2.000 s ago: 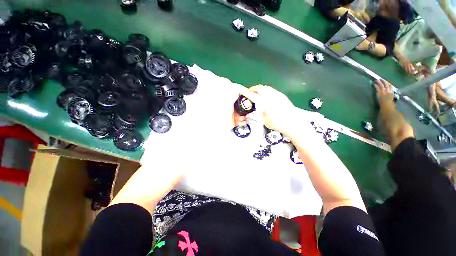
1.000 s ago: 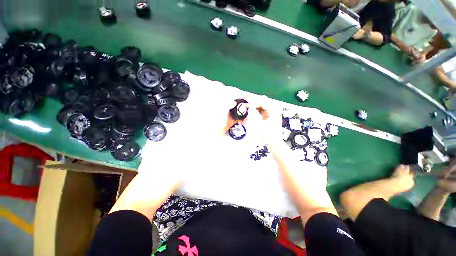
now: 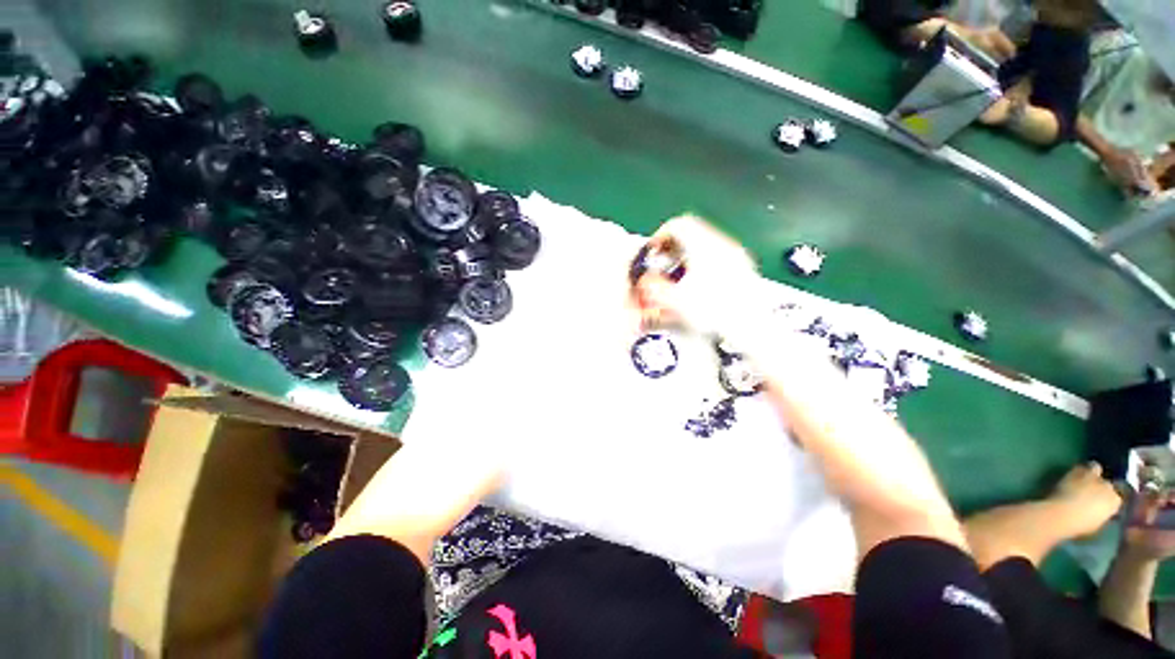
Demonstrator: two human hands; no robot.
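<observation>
A dark round unit (image 3: 657, 259) is held above the white work cloth (image 3: 567, 451). My left hand (image 3: 644, 303) is overexposed and blends into the cloth; its fingers are around the unit. My right hand (image 3: 709, 268) is over the same unit, its fingertips at the top; whether it grips is unclear. A black ring with a pale star insert (image 3: 655, 354) lies just below the hands. Small black clips (image 3: 710, 417) lie in a patch lower down. More ring-and-insert pieces (image 3: 910, 372) lie at the cloth's right, partly hidden by my right forearm.
A large heap of black housings (image 3: 348, 290) lies at the left. The green conveyor belt (image 3: 722, 167) carries scattered units beyond the cloth. A cardboard box (image 3: 174, 528) and red stool (image 3: 90, 406) are lower left. A neighbour's arm (image 3: 1050, 515) and a black-silver fixture (image 3: 1134, 431) are at right.
One second ago my right hand was apart from the unit, nearer the parts; now it is back over the unit at the left hand. The view has shifted slightly.
</observation>
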